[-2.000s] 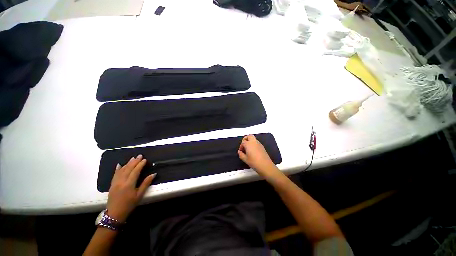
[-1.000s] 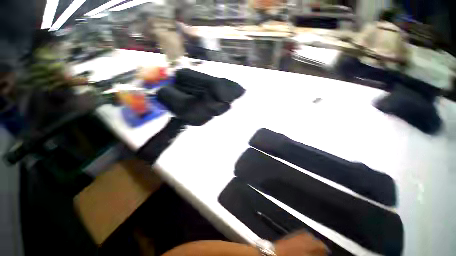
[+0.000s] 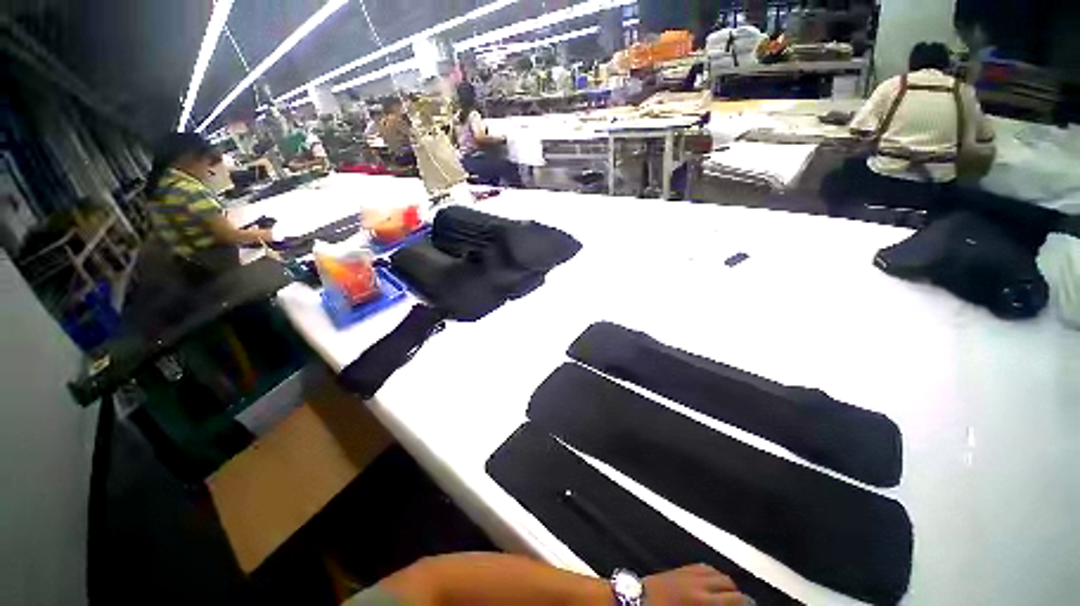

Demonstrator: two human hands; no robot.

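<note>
Three long black panels lie side by side on the white table (image 3: 474, 408): a far one (image 3: 734, 397), a middle one (image 3: 722, 479) and a near one (image 3: 533, 474). A thin line with a tiny pale spot (image 3: 569, 494) shows on the near panel. My left hand (image 3: 699, 587), with a watch on its wrist, is at the near panel, cut off by the bottom edge of the picture. Its fingers show only in part. My right hand is out of the picture.
Stacked black panels (image 3: 480, 260) lie at the left, beside blue trays (image 3: 361, 302) holding clear bags with red-orange contents. A narrow black piece (image 3: 391, 349) lies at the table's left edge. A small black tab (image 3: 737, 258) and black bundle (image 3: 977, 260) lie far off. Several people sit or stand beyond.
The view has swung left and up, bringing the stack, trays and room into sight. My left hand now shows at the bottom edge; my right hand has left the picture.
</note>
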